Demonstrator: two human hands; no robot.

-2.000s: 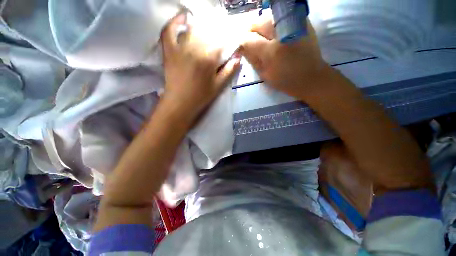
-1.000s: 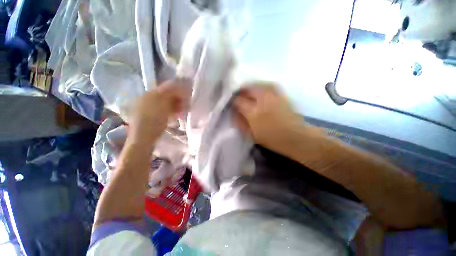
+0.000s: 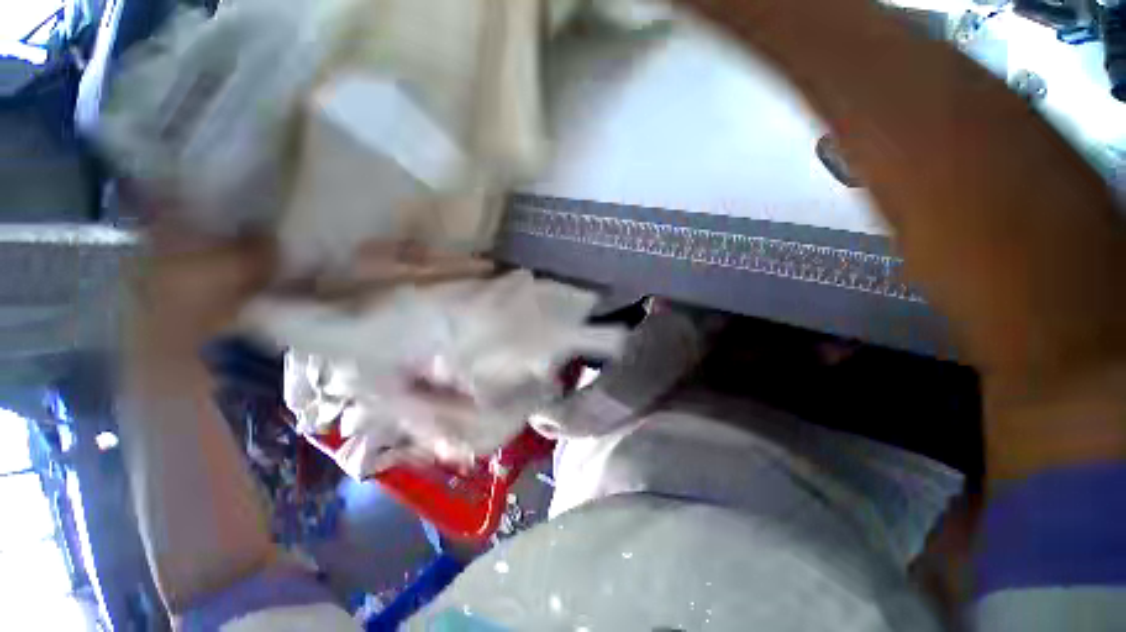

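Note:
White to cream garment cloth point(image 3: 408, 136), blurred by motion, fills the upper left and hangs over the table's left end. Its lower folds point(image 3: 457, 358) hang over a red basket. My left hand point(image 3: 210, 253) is strongly blurred at the cloth's left edge. Its fingers cannot be made out, so its grip is unclear. My right forearm crosses the right side up to the top edge, where my right hand is cut off from view.
The white machine bed point(image 3: 704, 136) has a grey ruled front edge point(image 3: 716, 247). Metal machine parts point(image 3: 1031, 87) show at the top right, partly behind my right arm. The red basket point(image 3: 451, 500) holds pale cloth below the table. Pale cloth lies over my lap.
The cloth has swung up and left, spreading wider. My left hand has moved left. My right hand has gone from the cloth at centre up past the top edge, its forearm now raised.

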